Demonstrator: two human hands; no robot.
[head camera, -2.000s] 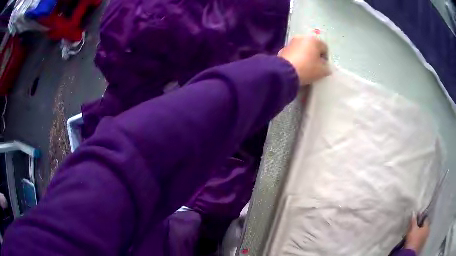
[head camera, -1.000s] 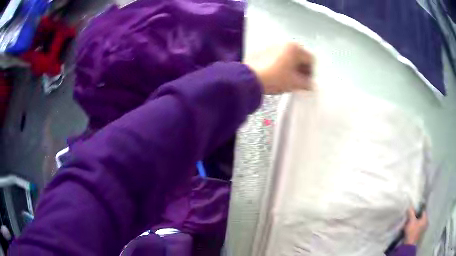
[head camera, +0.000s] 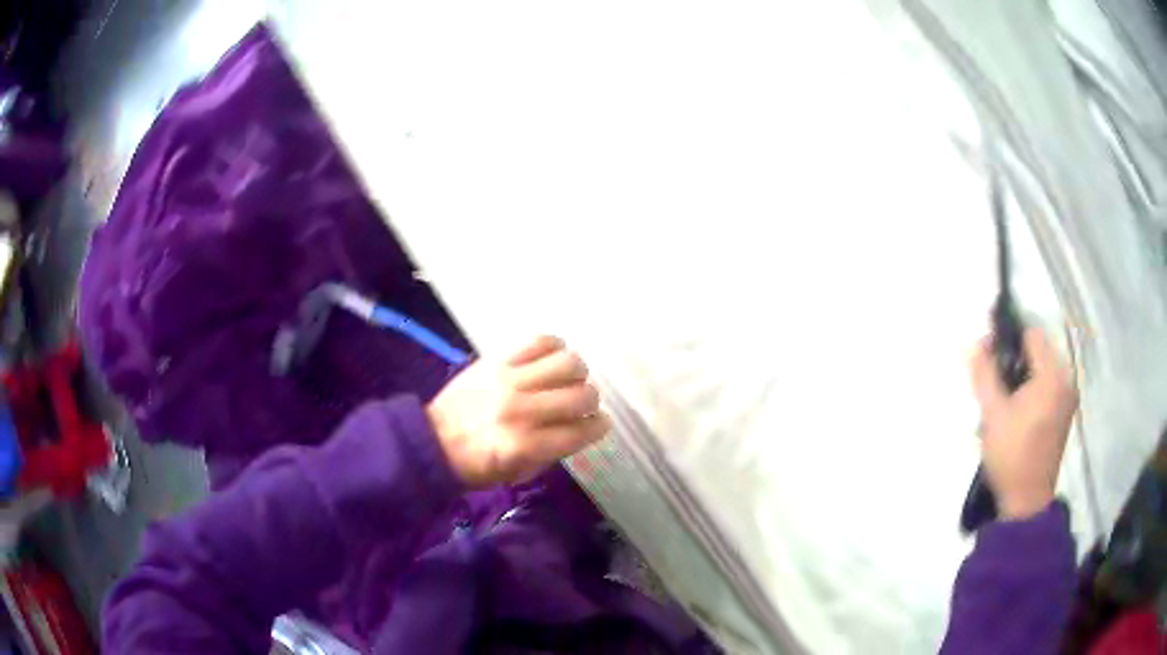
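Off-white cloth (head camera: 793, 512) lies in layers over the pale table, its upper part washed out by glare. My left hand (head camera: 518, 412) is closed at the cloth's near-left edge, over the table rim; the fingertips are blurred, but the cloth edge runs down from them. My right hand (head camera: 1024, 416) is on the right side of the cloth, closed around the dark handles of the shears (head camera: 1005, 282). Their blade points away from me along the cloth's right side. Whether the blades are apart cannot be told.
A large glossy purple garment heap (head camera: 230, 256) stands left of the table (head camera: 384, 141). A thin blue stick-like thing (head camera: 416, 335) shows against it beside my left hand. Red crate-like things (head camera: 64, 410) are at the far left. More pale cloth folds (head camera: 1113, 115) lie at the upper right.
The view has turned and shifted. My left hand is lower and further left in the picture. My right hand is higher, and the shears show more fully and point up.
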